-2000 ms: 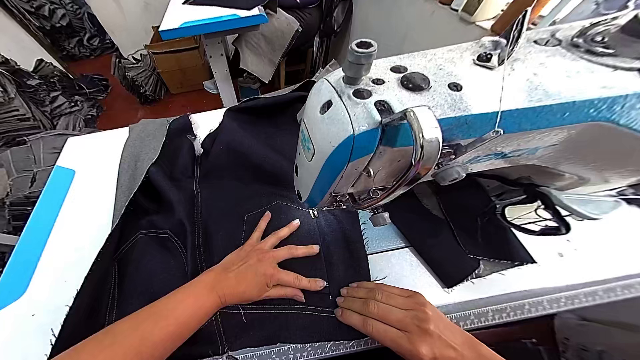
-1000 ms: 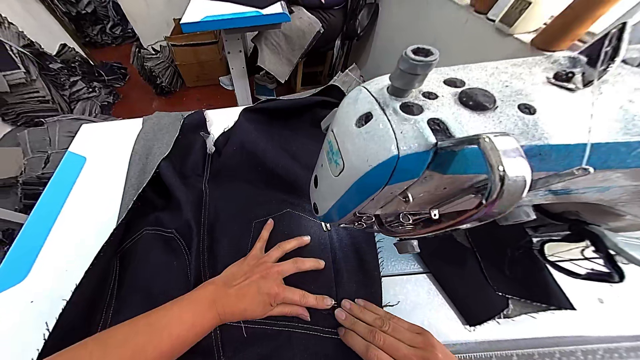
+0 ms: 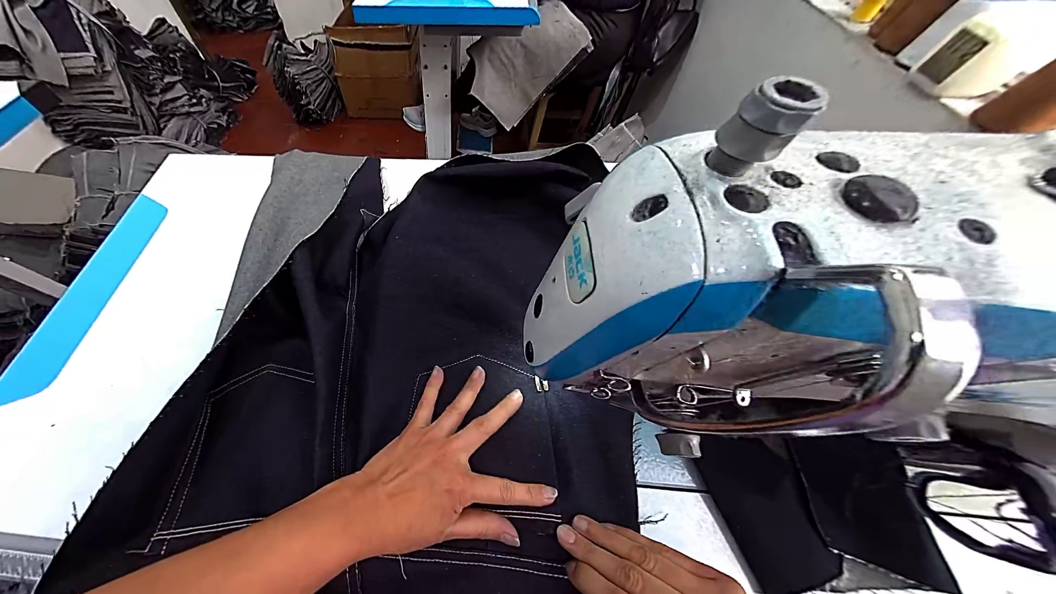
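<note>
Dark denim trouser panels with pale topstitching lie across the sewing table, and their right part passes under the head of a Jack sewing machine. A stitched back pocket shows on the left panel. My left hand rests flat on the denim with its fingers spread, over a pocket piece whose pointed edge is outlined in stitches. Near its thumb, my right hand presses the cloth at the lower edge with fingers together, partly cut off by the frame. The metal presser foot sits by the pocket's upper right corner.
Dark cloth pieces lie right of the needle area, beside a black-handled tool, perhaps scissors. Stacked denim and a cardboard box stand beyond the table. A person sits partly visible behind another table.
The view has shifted closer to the machine head. Both hands stay on the denim in nearly the same places, my left hand still spread.
</note>
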